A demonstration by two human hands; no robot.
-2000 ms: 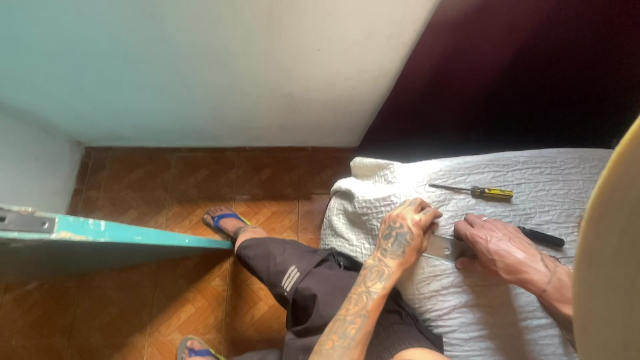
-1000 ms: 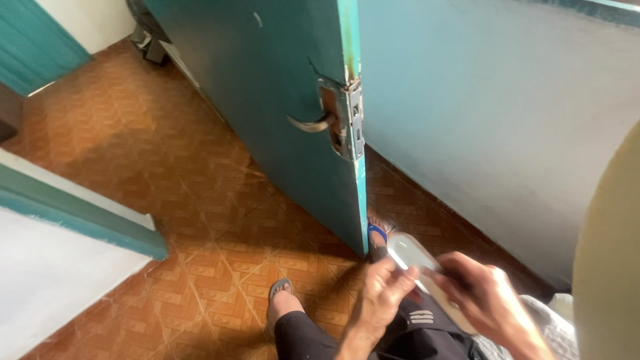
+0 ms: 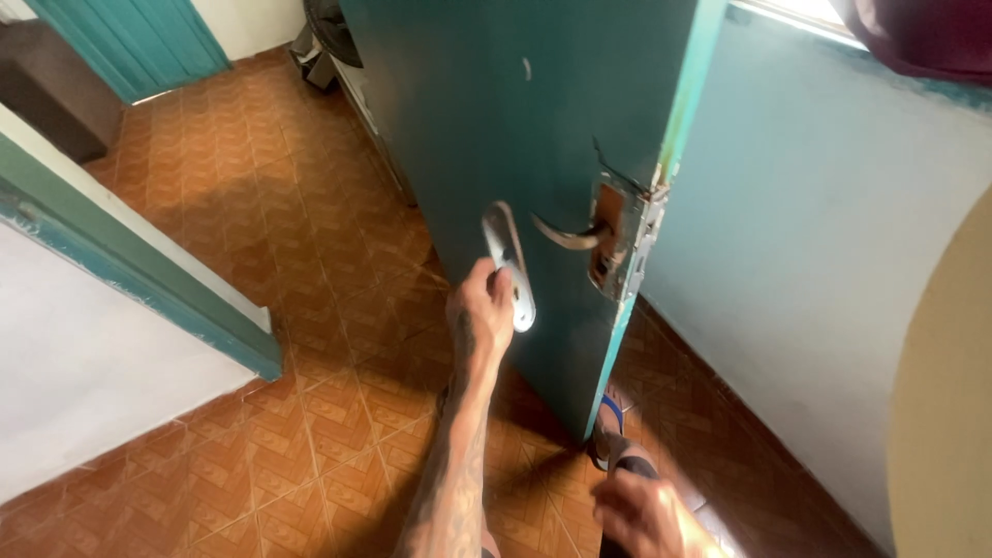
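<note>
My left hand holds a long metal door-handle plate with rounded ends by its lower half, in front of the teal door. To the right of the plate, a curved lever handle sticks out from the door. Around the lever's base, bare reddish-brown door shows inside a worn outline, and a metal mortise lock sits in the door's edge. Low in the view, my right hand is blurred, with its fingers curled; whether it holds anything is not clear.
Brown patterned floor tiles lie below. A teal door frame stands at the left, a pale blue wall at the right. My sandalled foot is beside the door's bottom corner. A pale rounded shape blocks the right edge.
The view has swung from the cloth-covered surface with the screwdriver to the door. Both hands were at the plate; now the left alone holds it out by the door, and the right is apart, lower down.
</note>
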